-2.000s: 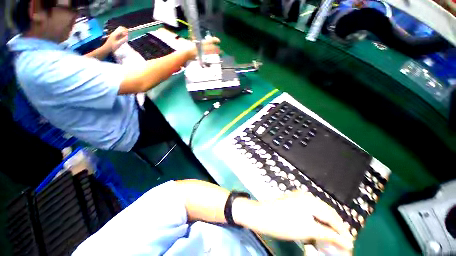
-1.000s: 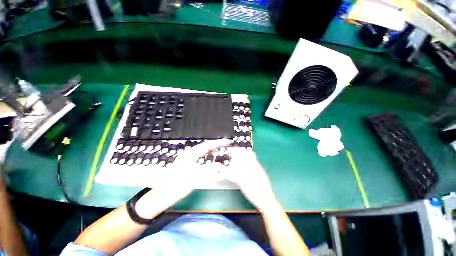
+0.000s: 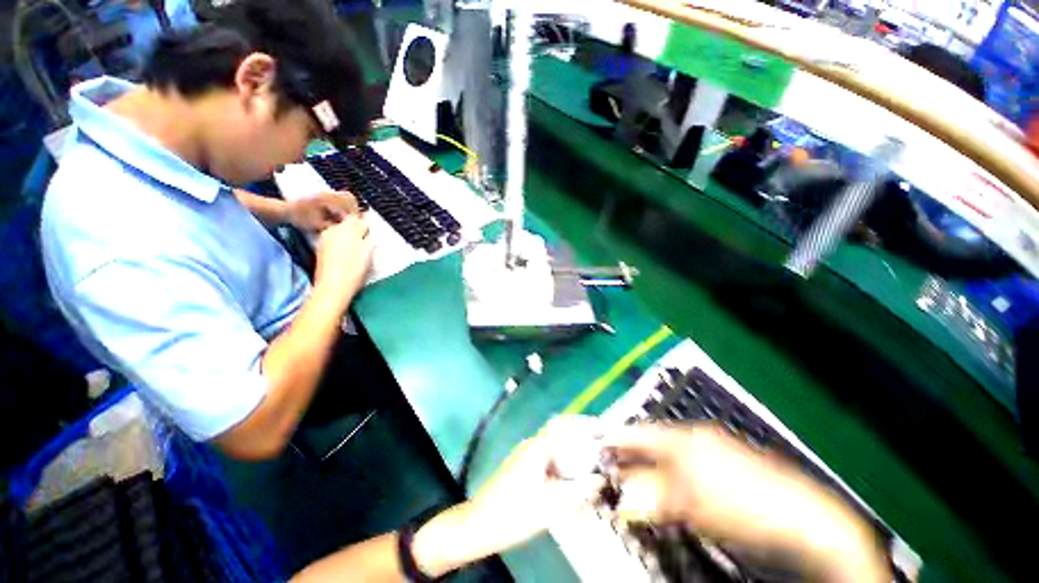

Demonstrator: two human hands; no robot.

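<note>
My left hand (image 3: 530,484), with a black wristband, is over the near left part of the white board (image 3: 583,544). My right hand (image 3: 729,490) is close to it, over the black tray (image 3: 729,404). Both hands are blurred. Small dark and pale bits show between the fingertips; I cannot tell whether they are held or lie below. Black cylindrical parts (image 3: 661,552) show blurred under my right hand, which hides much of the tray.
A person in a light blue shirt (image 3: 171,285) works at the left beside a white board with rows of black parts (image 3: 387,194). A metal fixture with an upright column (image 3: 526,290) stands between us. A black cable (image 3: 484,427) and yellow tape (image 3: 621,370) lie on the green mat.
The view has swung left, so the blower and wipe have left the picture. My hands are now near the board's left part, close together. The neighbour's hands have come together, away from the fixture.
</note>
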